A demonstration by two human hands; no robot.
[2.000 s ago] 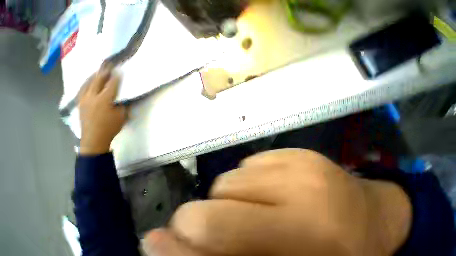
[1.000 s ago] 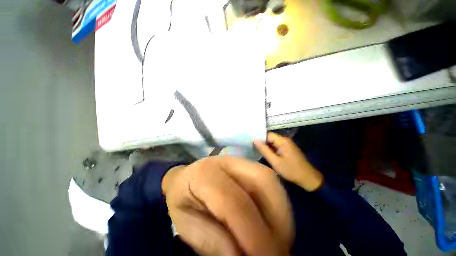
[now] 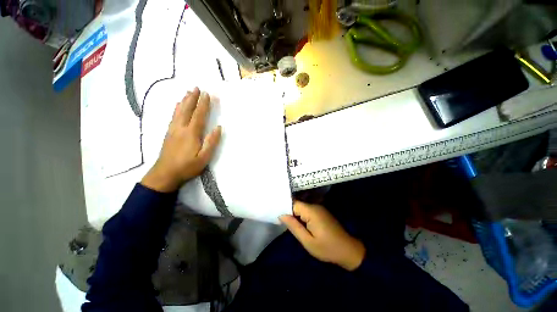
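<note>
A white panel [image 3: 253, 146] lies on the machine table and hangs a little over its front edge. A dark grey strip [image 3: 213, 194] runs along it at the lower middle. My left hand [image 3: 186, 143] lies flat on the panel with the fingers spread. My right hand [image 3: 324, 234] pinches the panel's near right corner between thumb and fingers. The panel's far edge reaches the presser foot area [image 3: 265, 66] of the sewing machine; whether it is under the foot I cannot tell. Another curved grey strip [image 3: 130, 67] lies on white cloth at the far left.
Green-handled scissors [image 3: 385, 42] lie on the cream bed right of the needle, near a golden thread bundle [image 3: 322, 19]. A black smartphone [image 3: 473, 87] lies at the right. A printed ruler [image 3: 391, 159] follows the front edge. A blue basket [image 3: 510, 274] stands low right. Grey cloth [image 3: 189, 262] hangs below.
My left hand has moved from close before the camera onto the panel and lies flat. My right hand still holds the panel's corner. The view has shifted, showing more of the machine head.
</note>
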